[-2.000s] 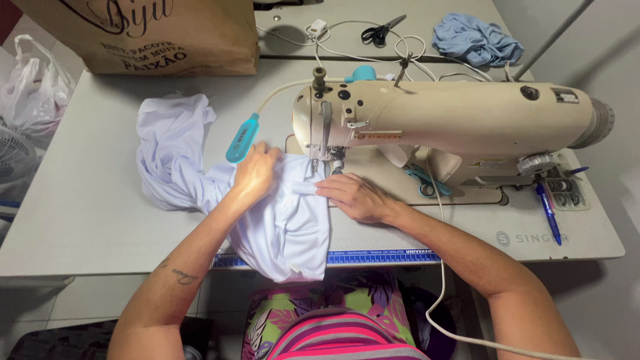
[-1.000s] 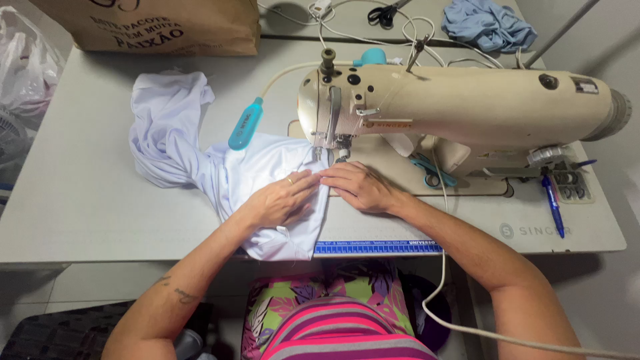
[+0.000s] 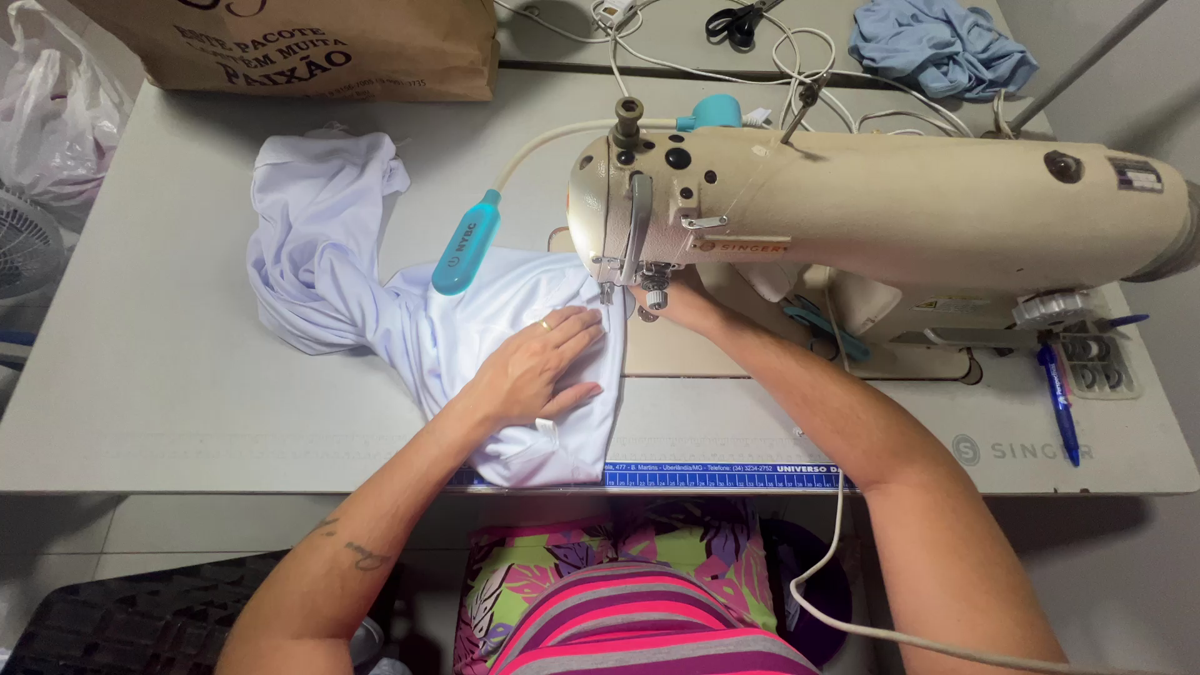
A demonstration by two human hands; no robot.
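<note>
Pale lilac-white fabric (image 3: 319, 244) lies bunched on the left of the table and runs flat under the presser foot (image 3: 607, 293) of a cream Singer sewing machine (image 3: 872, 197). My left hand (image 3: 544, 366), wearing a ring, rests on the cloth with its fingers apart, just in front of the foot. My right hand (image 3: 677, 298) reaches behind the needle area; the machine head hides its fingers, so whether it holds cloth cannot be told. A turquoise lamp (image 3: 466, 244) on a bendable neck hangs over the fabric.
A blue ruler strip (image 3: 712, 476) runs along the front edge. Turquoise-handled snips (image 3: 825, 328) lie beneath the machine arm. At right are a blue pen (image 3: 1059, 403) and a bobbin case (image 3: 1099, 366). Behind stand a paper bag (image 3: 375, 47), black scissors (image 3: 736, 26), cables and blue cloth (image 3: 937, 47).
My right hand has moved from the cloth in front of the presser foot to behind the needle area. The left hand has shifted a little away from the table's front edge.
</note>
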